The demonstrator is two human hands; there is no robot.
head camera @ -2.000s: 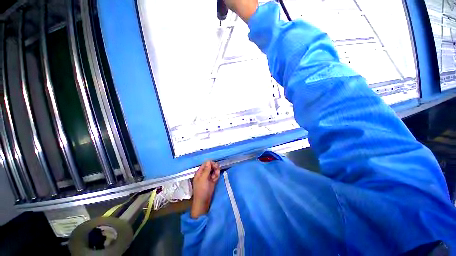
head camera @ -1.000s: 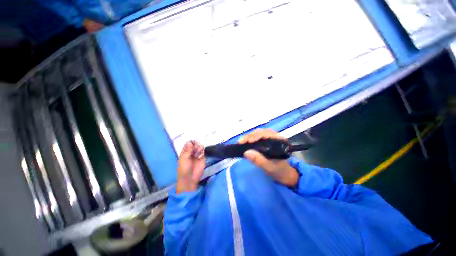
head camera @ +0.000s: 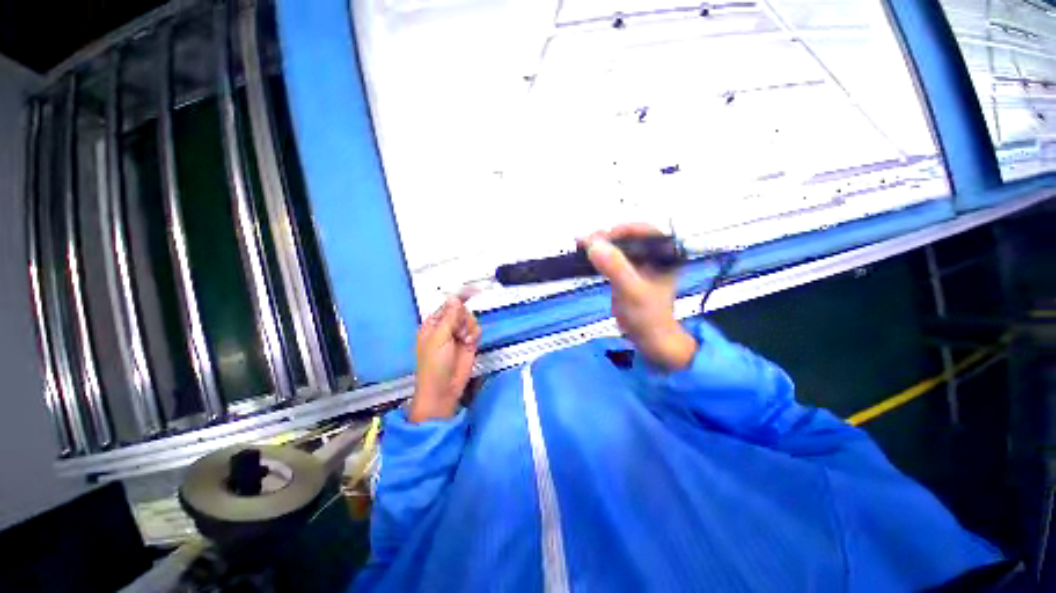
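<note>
A black electric screwdriver (head camera: 556, 268) lies level in my right hand (head camera: 637, 278), its nose pointing left. My right hand is closed around its rear half, above the near edge of the display back panel (head camera: 510, 139). My left hand (head camera: 446, 348) is at the panel's near left corner, fingertips pinched together just below the driver's nose. Whether a screw is between those fingertips is too small to tell. The driver's thin bit is faint against the glaring panel.
The panel lies on a blue carrier board (head camera: 342, 209). Metal rollers (head camera: 185, 255) run at the left. A silvery side rail (head camera: 290, 408) is nearest me. A tape roll (head camera: 209, 492) hangs below it. Another panel (head camera: 1013, 81) is at the far right.
Two seconds ago my right arm reached far over the panel; it came back to the near edge. Since one second ago, the driver has moved slightly up and right, away from my left fingertips.
</note>
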